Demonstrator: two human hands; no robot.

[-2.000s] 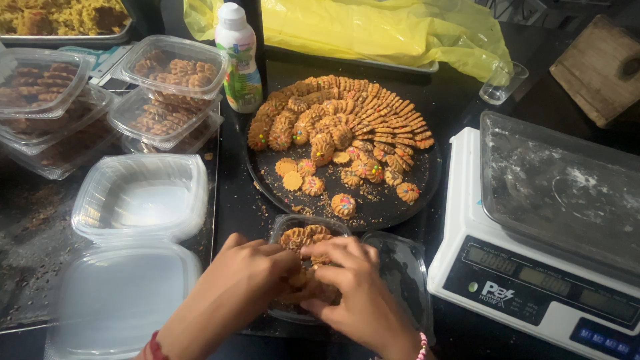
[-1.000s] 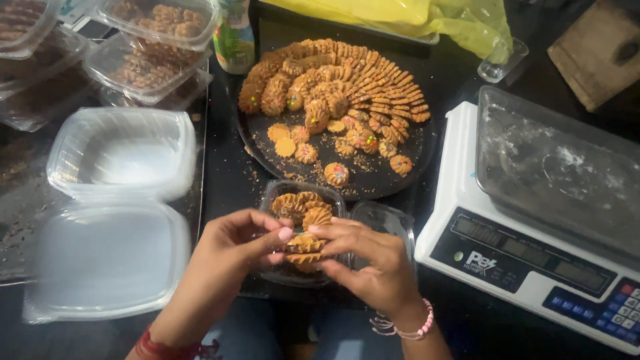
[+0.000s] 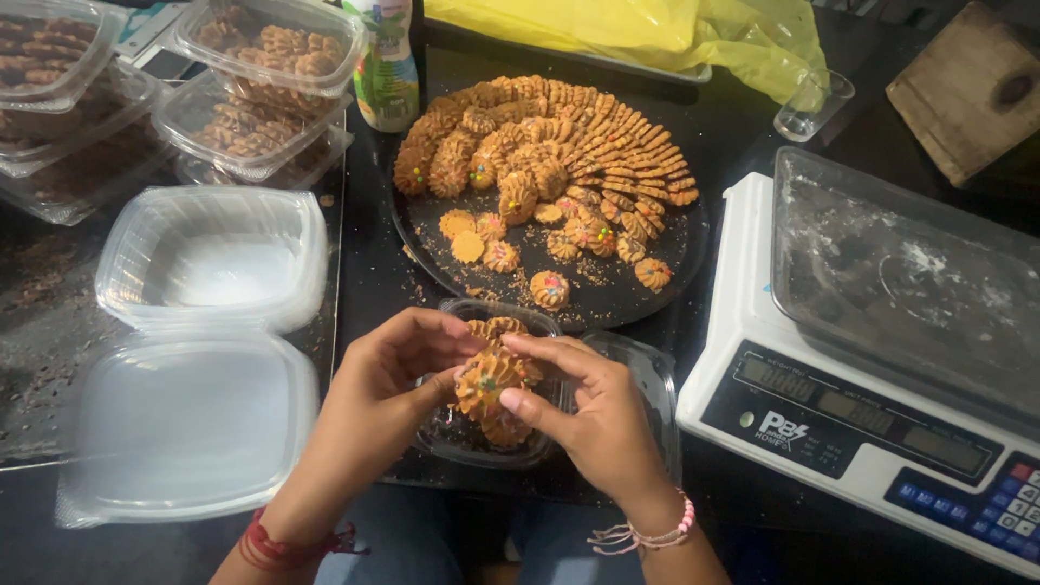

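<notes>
Between my left hand (image 3: 398, 390) and my right hand (image 3: 585, 398) are several ridged cookies (image 3: 491, 382) with colored sprinkles, pinched by the fingers and thumbs of both. They are directly over a clear plastic clamshell container (image 3: 540, 451) that has more cookies inside; its open lid (image 3: 642, 366) lies to the right, partly behind my right hand. Beyond my hands, a round black tray (image 3: 682, 268) bears rows of cookies (image 3: 617, 134) fanned along its far side, with loose ones and crumbs nearer me. My hands hide part of the container.
An empty open clamshell container (image 3: 211, 260) sits at left, in front of stacked filled containers (image 3: 260, 89). A bottle (image 3: 386, 73) stands by the round tray. The white digital scale (image 3: 731, 325) is at right. Farther back are yellow plastic (image 3: 585, 24), a clear cup (image 3: 812, 106) and a wooden block (image 3: 967, 89).
Both hands stay over the container. The cookies between my fingers now show a sprinkled face toward the camera, where a second ago their ridged edges showed.
</notes>
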